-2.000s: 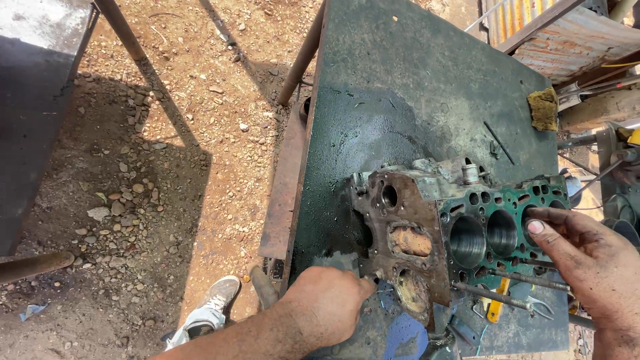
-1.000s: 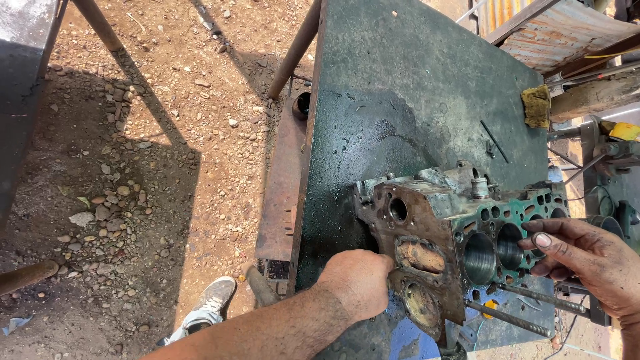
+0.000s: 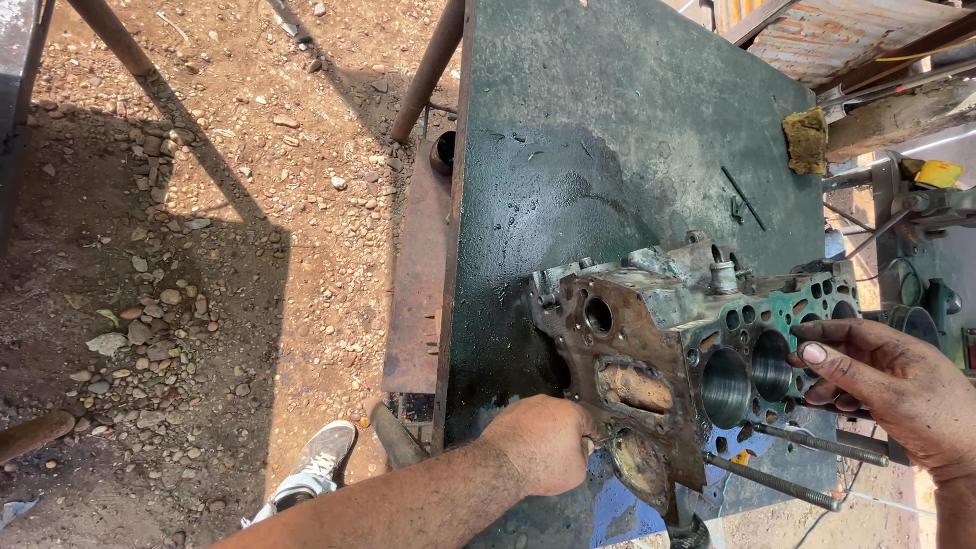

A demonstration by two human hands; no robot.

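Note:
An engine block lies on the dark metal table, its green-edged deck with cylinder bores facing right. Two threaded studs stick out from the deck side. My left hand is closed around a small tool, whose thin metal tip reaches the lower oval opening in the block's brown end face. Most of that tool is hidden in the fist. My right hand is at the deck, fingers bent over the bores beyond the second one; whether it grips anything is unclear.
A thin dark rod lies behind the block, and a yellow sponge-like piece sits at the table's far edge. Liquid wets the table left of the block. A bench vise is at the right. Below left is stony ground.
My left hand has shifted right, closer to the lower opening in the end face. The pliers seen beside the block two seconds ago are out of sight. My right hand remains by the bores.

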